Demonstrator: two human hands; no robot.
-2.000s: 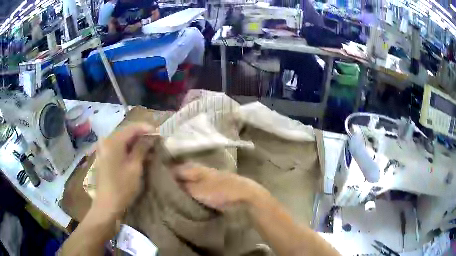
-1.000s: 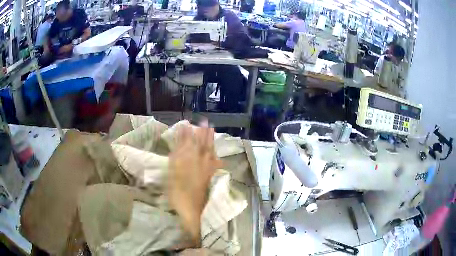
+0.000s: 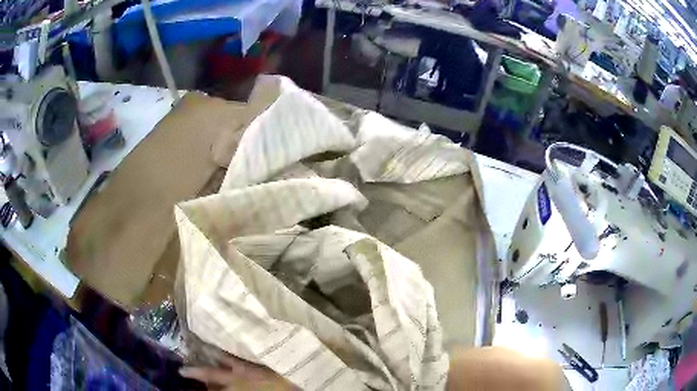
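The khaki jacket body lies on the white table with its cream striped lining bunched up and folded open in front of me. My left hand is at the bottom edge, cut off, at the lower left edge of the lining; its grip is hidden. A rounded patch of bare skin on my right side is at the bottom edge, right of the lining; whether it is hand or forearm cannot be told, and no fingers show. Flat brown cardboard lies at the left, partly under the garment.
A sewing machine with a tube lamp stands at the right, its control panel behind. Black snips and a thin-shafted tool lie below its arm. Another machine stands left. A green crate is beyond.
My right hand has left the middle of the cloth. The lining is now opened and raised in tall folds nearer to me. The view has tilted down and turned left since the last frame.
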